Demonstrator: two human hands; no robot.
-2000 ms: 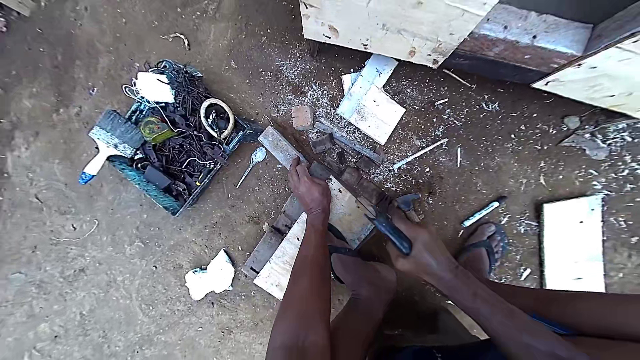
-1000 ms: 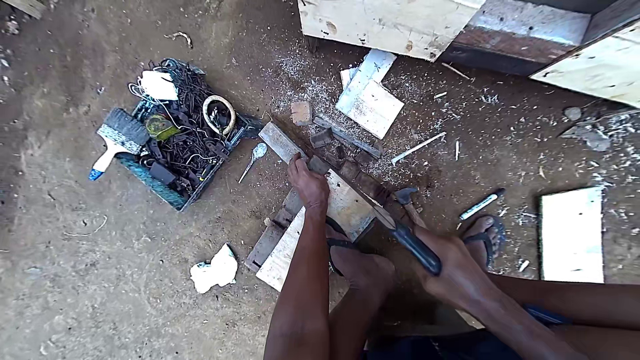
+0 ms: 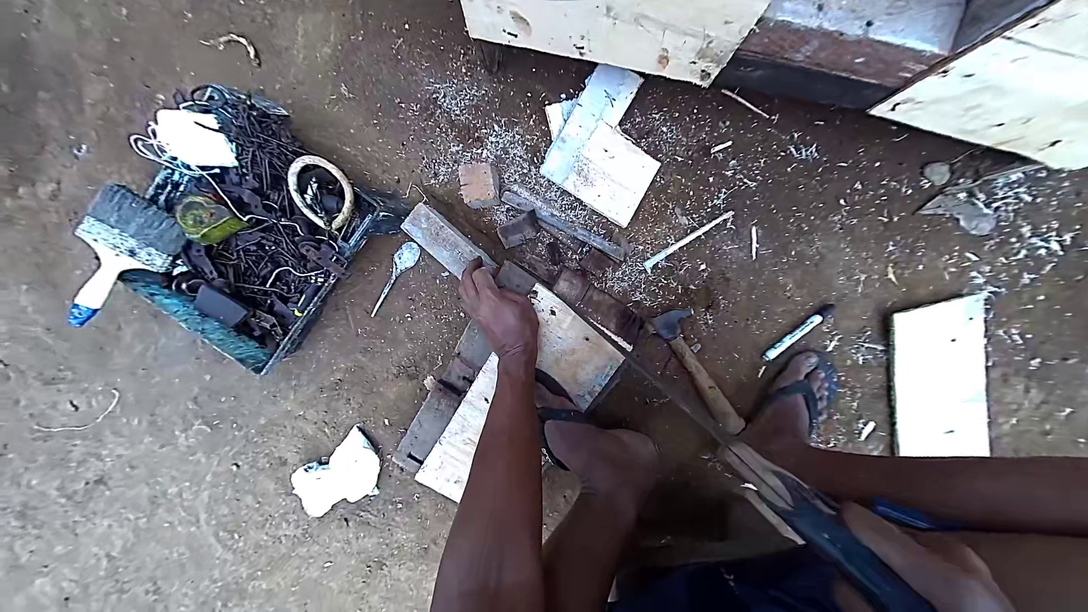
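Observation:
My left hand (image 3: 500, 313) presses down on a wooden strip (image 3: 444, 240) that lies over other wood pieces. My right hand (image 3: 922, 557), at the lower right, is closed round the dark handle of a handsaw (image 3: 756, 472). The saw's narrow blade slants up and left toward the edge of a pale board (image 3: 571, 350) beside my left hand. Blurring hides where the blade tip meets the wood. A hammer (image 3: 701, 378) with a wooden handle lies on the ground just right of the board.
An open box (image 3: 200, 327) of nails and wire stands at the left, with a wide paintbrush (image 3: 123, 242) on its edge. A spoon (image 3: 397, 274), a brick piece (image 3: 478, 184), a marker (image 3: 797, 333), a loose board (image 3: 941, 378) and wooden panels (image 3: 595, 32) lie or stand around my feet.
My right hand has drawn the saw back down and to the right, away from my left hand. My left hand has stayed on the wood.

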